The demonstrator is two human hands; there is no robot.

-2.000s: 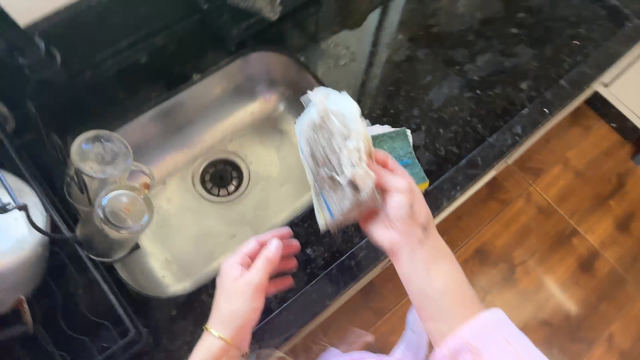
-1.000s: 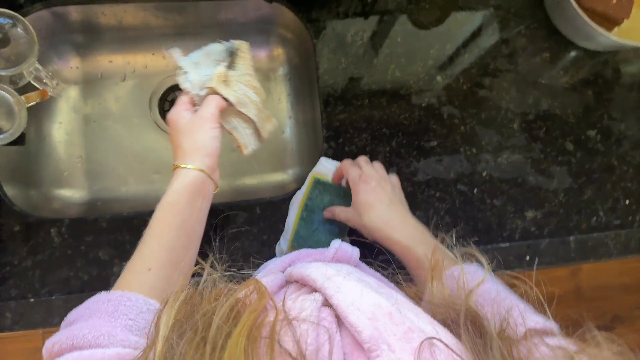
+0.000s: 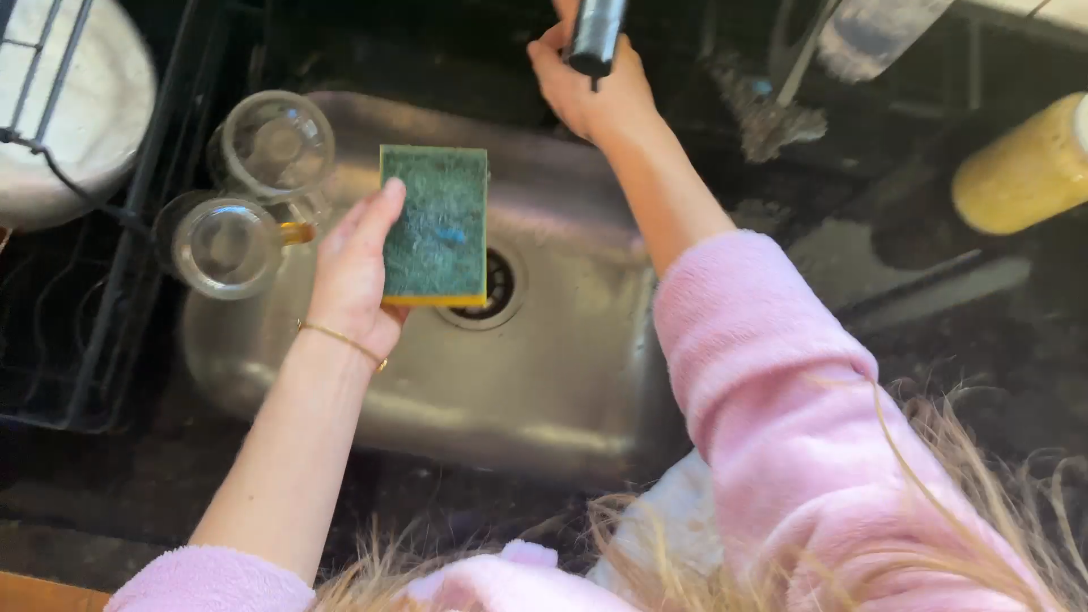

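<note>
My left hand (image 3: 361,263) holds a sponge (image 3: 435,225) with a green scouring side facing up and a yellow edge, above the stainless steel sink (image 3: 544,382). A blue mark shows on the green side. At the top, my right hand (image 3: 595,89) is at the metal faucet (image 3: 597,38); the fingers are partly hidden behind it, so its grip is unclear. The drain (image 3: 489,293) shows partly behind the sponge. No water is seen running.
Two glass mugs (image 3: 279,144) (image 3: 228,246) stand at the sink's left rim beside a black wire rack (image 3: 85,365) with a white dish. To the right are a yellow bottle (image 3: 1011,170), a clear bottle (image 3: 880,34) and a grey scrubber (image 3: 769,119). A white cloth (image 3: 667,518) lies near my body.
The sponge, under my right hand at the counter edge before, is now in my left hand over the sink. The crumpled cloth has left my left hand. My right hand has moved to the faucet.
</note>
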